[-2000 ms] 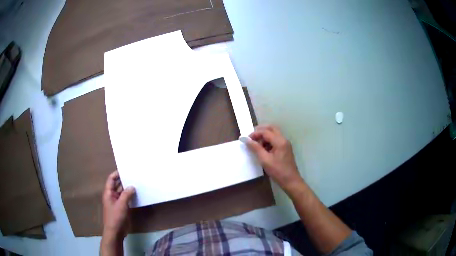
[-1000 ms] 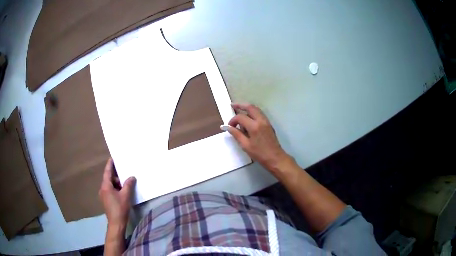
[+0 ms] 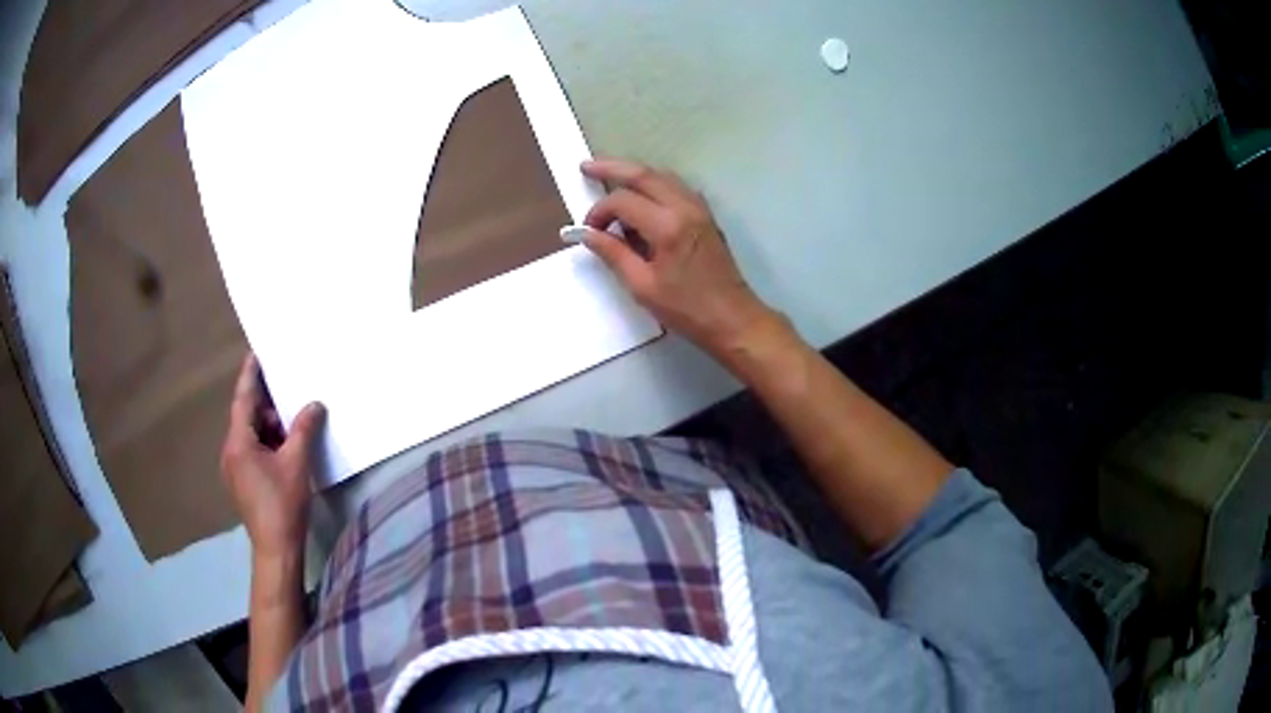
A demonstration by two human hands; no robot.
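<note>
A white card template with a curved notch and a cut-out window lies over a brown fabric panel. Brown cloth shows through the window and to the left of the card. My left hand grips the card's lower left corner, with the thumb on top and the fingers at its edge. My right hand pinches a small white piece of chalk at the window's lower right corner, with its other fingers at the card's right edge.
A white oval piece lies on the white table at the upper right. Brown panels lie at the upper left, and a brown stack at the left edge. A box stands below the table at the right.
The view has shifted, so the table things sit higher and further left. The card has come nearer the table's front edge, covering the panel's lower right part. Both hands keep their holds.
</note>
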